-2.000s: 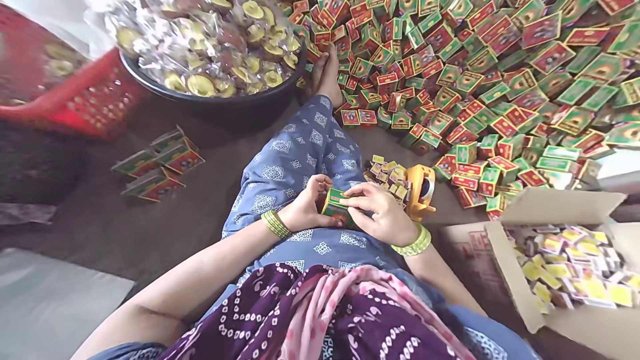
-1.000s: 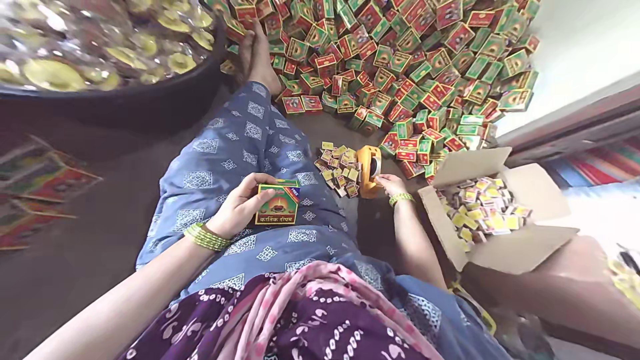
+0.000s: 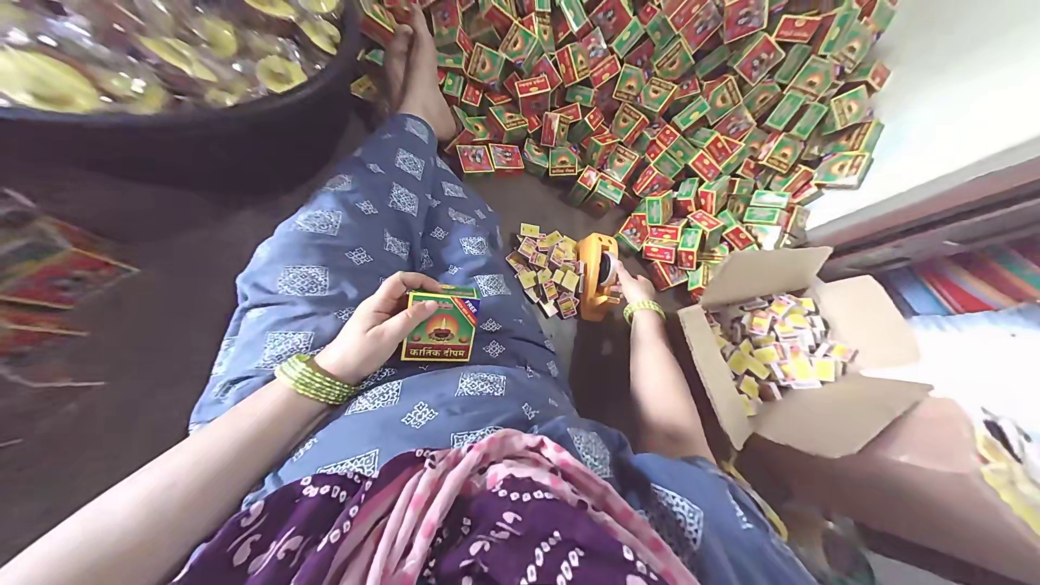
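Observation:
My left hand (image 3: 388, 318) holds a small green and red printed carton (image 3: 440, 327) over my lap, its front face up and bearing writing. On the floor to the right of my leg, my right hand (image 3: 634, 286) touches a yellow tape dispenser (image 3: 597, 276); its fingertips are at the dispenser's side, and whether they grip it I cannot tell. A dark round piece, perhaps the tape roll, sits in the dispenser. Against its left side lies a small heap of matchbox-sized yellow and white boxes (image 3: 548, 268).
A large pile of printed cartons (image 3: 650, 106) spreads ahead. An open cardboard box (image 3: 715, 382) of small boxes stands at right. A dark tub (image 3: 244, 134) of plastic-wrapped items is at upper left, with blurred flat cartons (image 3: 57, 284) below. My bare foot (image 3: 422, 81) touches the pile's edge.
Both hands were together on the carton two seconds ago. My right hand has let go of it and moved right to the tape dispenser; my left hand keeps the carton. The view has shifted.

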